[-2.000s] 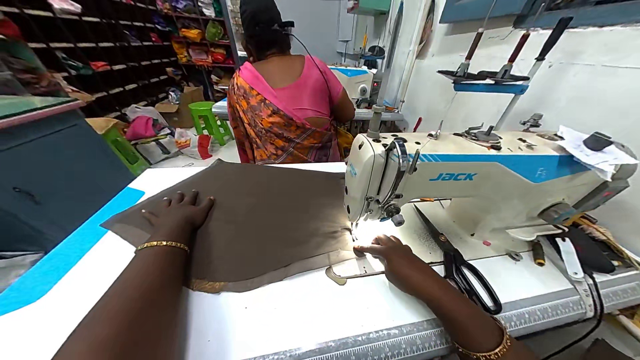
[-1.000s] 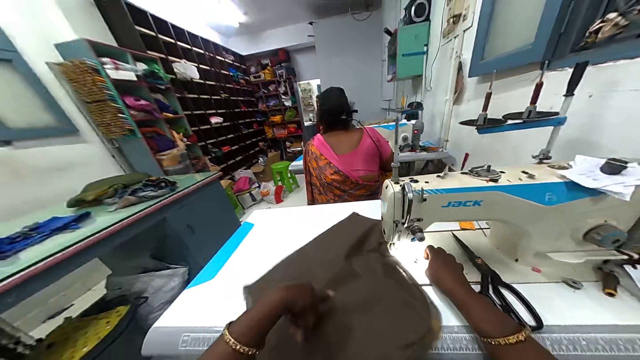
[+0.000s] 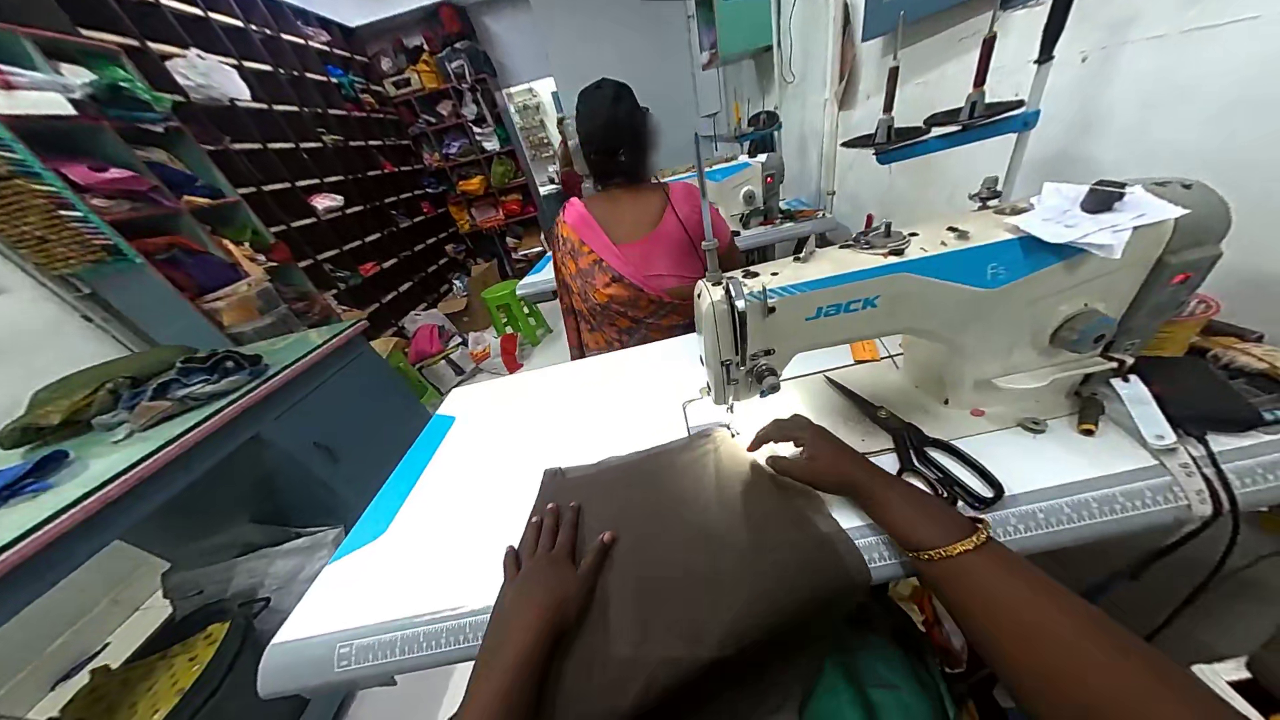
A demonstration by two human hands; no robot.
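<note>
Brown fabric (image 3: pixel 690 540) lies on the white sewing table and hangs over its front edge, its far corner at the needle of a Jack sewing machine (image 3: pixel 900 290). My left hand (image 3: pixel 550 570) rests flat on the fabric's left part with its fingers spread. Beside the needle, at the fabric's right edge, is my right hand (image 3: pixel 815 455), thumb and forefinger apart; whether its fingertips touch the cloth cannot be told. Black-handled scissors (image 3: pixel 925 450) lie on the table just right of my right hand, blades pointing toward the machine.
A person (image 3: pixel 640 230) sits with their back to me beyond the table, near another sewing machine (image 3: pixel 735 190). A glass-topped counter (image 3: pixel 290 385) with cloth on it stands at left. Thread spools (image 3: pixel 980 75) stand behind the machine, and a measuring tape (image 3: pixel 1190 480) hangs at the right edge.
The fabric has turned and shifted toward me; it now hangs over the front edge. My left hand, blurred above the cloth a second ago, now lies flat on it. The view has swung.
</note>
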